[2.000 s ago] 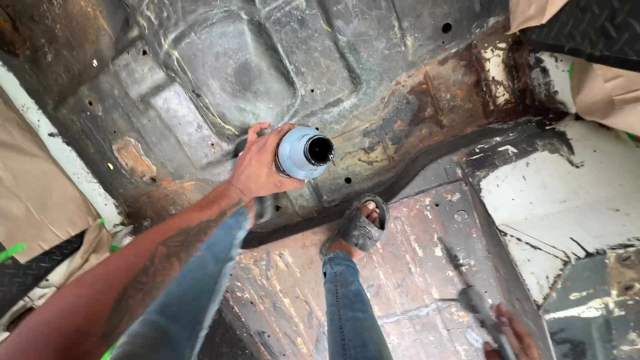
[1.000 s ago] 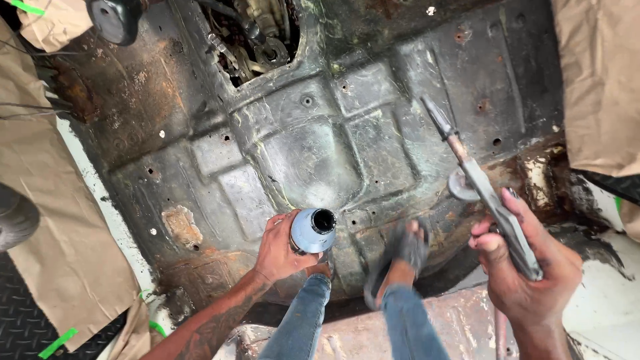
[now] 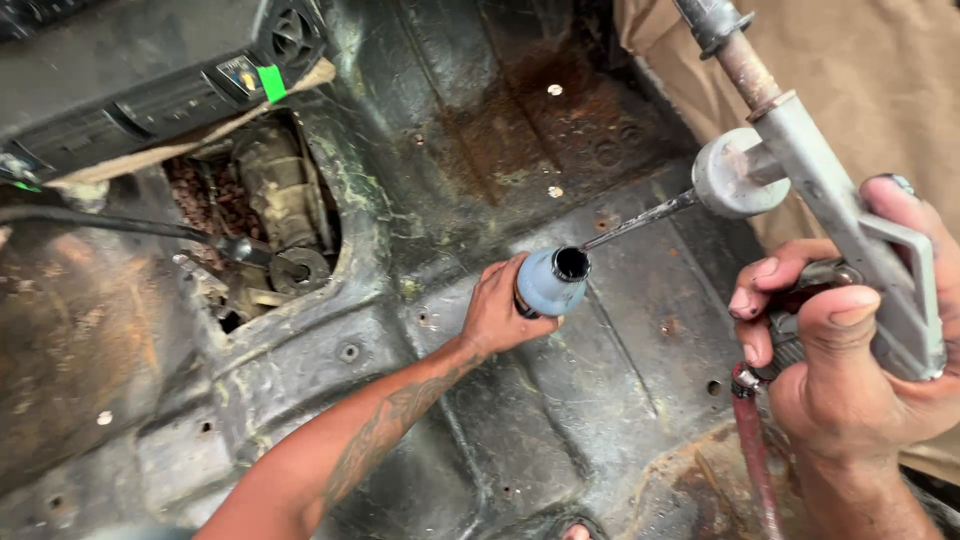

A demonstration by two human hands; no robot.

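Observation:
Near the middle of the view, my left hand [image 3: 504, 304] grips a blue-grey bottle [image 3: 551, 285] with a dark, open mouth, held above the metal floor pan [image 3: 480, 420] of a vehicle. On the right, my right hand [image 3: 847, 345] is wrapped around the handle of a grey metal spray gun [image 3: 847, 187]. A thin suction tube [image 3: 637, 217] runs from the gun's round cap [image 3: 739, 172] down to the bottle's mouth, its tip at or just inside the rim. A red air hose [image 3: 757, 450] hangs from the gun's grip.
At the left, a floor opening [image 3: 255, 225] shows mechanical parts, with a black lever [image 3: 112, 219] across it. A black console [image 3: 150, 75] with green tape [image 3: 271, 84] lies at the upper left. Brown masking paper [image 3: 862, 97] covers the right side. Rust marks the floor [image 3: 540, 112].
The spray gun has come over toward the bottle, and its tube now meets the bottle's mouth. The view has shifted a lot, bringing the floor opening and console closer. My left hand still holds the bottle.

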